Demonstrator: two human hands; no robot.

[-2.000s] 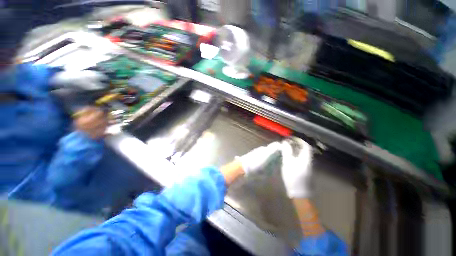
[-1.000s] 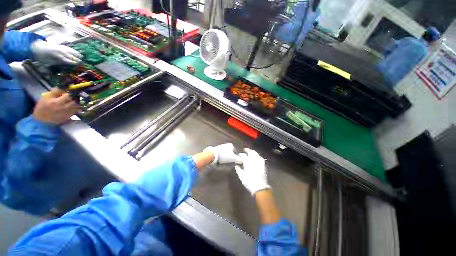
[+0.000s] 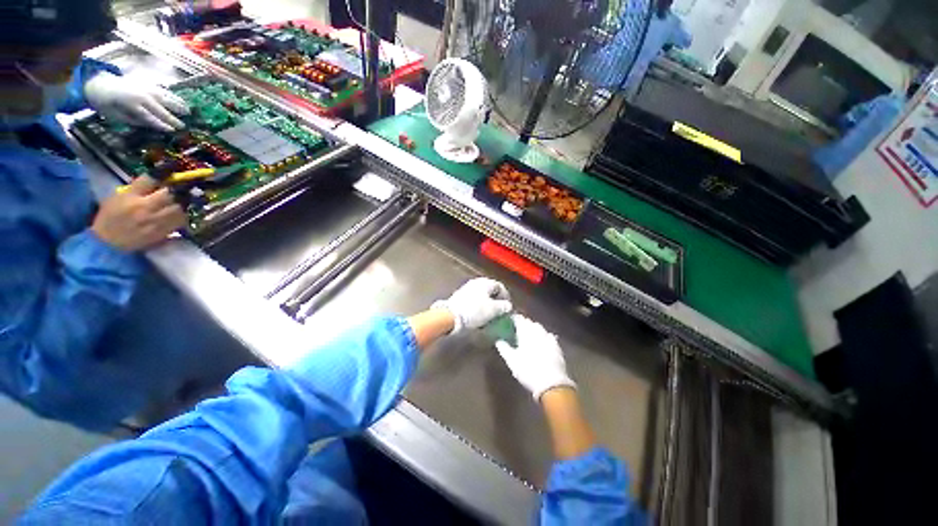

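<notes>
A small green board (image 3: 501,329) is held between my two white-gloved hands above the shiny steel surface (image 3: 453,385). My left hand (image 3: 479,304) holds its upper left end, with the fingers curled. My right hand (image 3: 535,354) grips it from the lower right. The gloves hide most of the board. Green strips (image 3: 640,248) lie in a black tray (image 3: 671,277) beyond my hands. Orange components (image 3: 535,192) fill the black tray to its left.
Conveyor rail (image 3: 483,226) with a red-orange bar (image 3: 511,261) below it. Cross bars (image 3: 345,252) at left. A person's gloved hand (image 3: 134,100) and bare hand (image 3: 139,214) are over a large circuit board (image 3: 257,144). White fan (image 3: 456,108) on green mat.
My hands have moved slightly apart, and the green board now shows between them. The view has shifted slightly and become sharper. The other person's hands remain at the large board.
</notes>
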